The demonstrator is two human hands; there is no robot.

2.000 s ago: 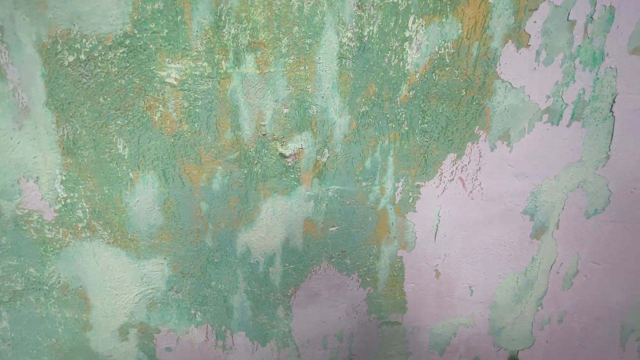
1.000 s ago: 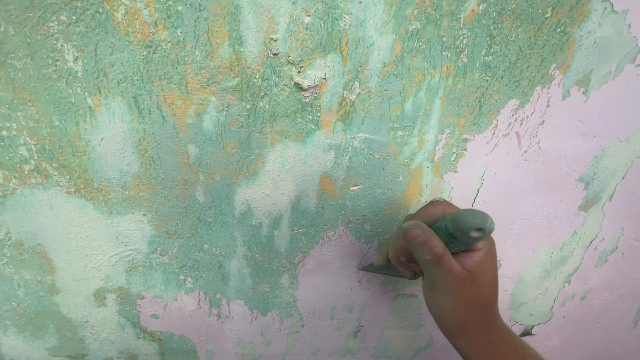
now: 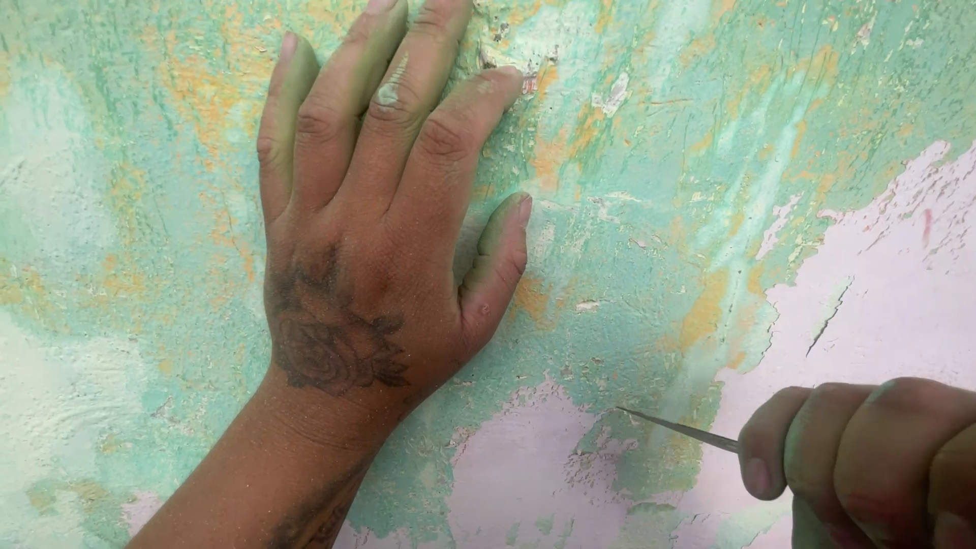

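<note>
My left hand [image 3: 381,206] lies flat on a wall [image 3: 610,267] with worn green paint, its fingers a little apart and nothing in it. Dust and a pale smear mark its fingers. At the lower right, my right hand [image 3: 862,457] is closed around a scraping tool, whose thin metal blade [image 3: 682,429] points left. The tip is at the ragged edge between green paint and a pale pink patch [image 3: 526,473]. My fingers hide the tool's handle.
A larger pink area [image 3: 877,305] with a short crack [image 3: 829,316] spreads over the right side. Near my left index fingertip is a chipped hollow [image 3: 507,57] in the wall. Orange and whitish patches show through the green paint.
My left hand has come into view and rests on the wall. My right hand, absent two seconds ago, still holds the tool. The view is closer to the wall.
</note>
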